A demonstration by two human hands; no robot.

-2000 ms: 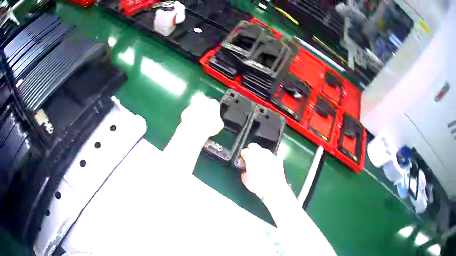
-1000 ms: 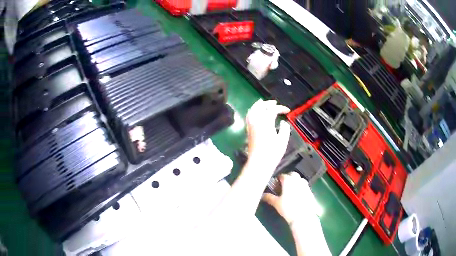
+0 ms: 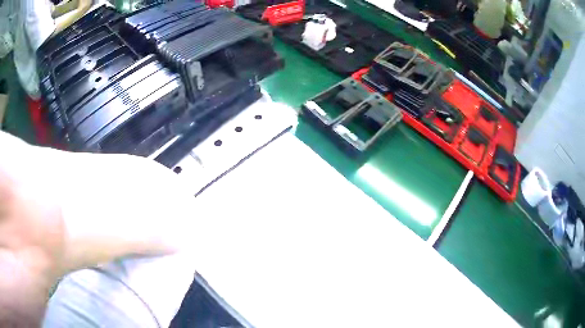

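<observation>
Two black phone frames point(image 3: 386, 114) lie side by side on the green belt point(image 3: 442, 221), close to the red tray point(image 3: 467, 96). Their large windows and pale glints at the lower ends show. No hand touches them. A large, overexposed, blurred bare arm or hand, seemingly my left hand point(image 3: 29, 250), fills the lower left close to the camera. Its fingers cannot be made out, nor whether it holds anything. My right hand is not in view.
Ribbed black stacks point(image 3: 211, 35) stand at upper left beside a white strip with round holes point(image 3: 247, 138). A black tray point(image 3: 359, 38) holds a white bottle point(image 3: 319, 32) and red label point(image 3: 284, 13). Frames are piled on the red tray. White rolls point(image 3: 535, 186) are at right.
Both hands have left the two frames, which now lie free on the belt. A blurred arm or hand has come close at lower left. The view has shifted.
</observation>
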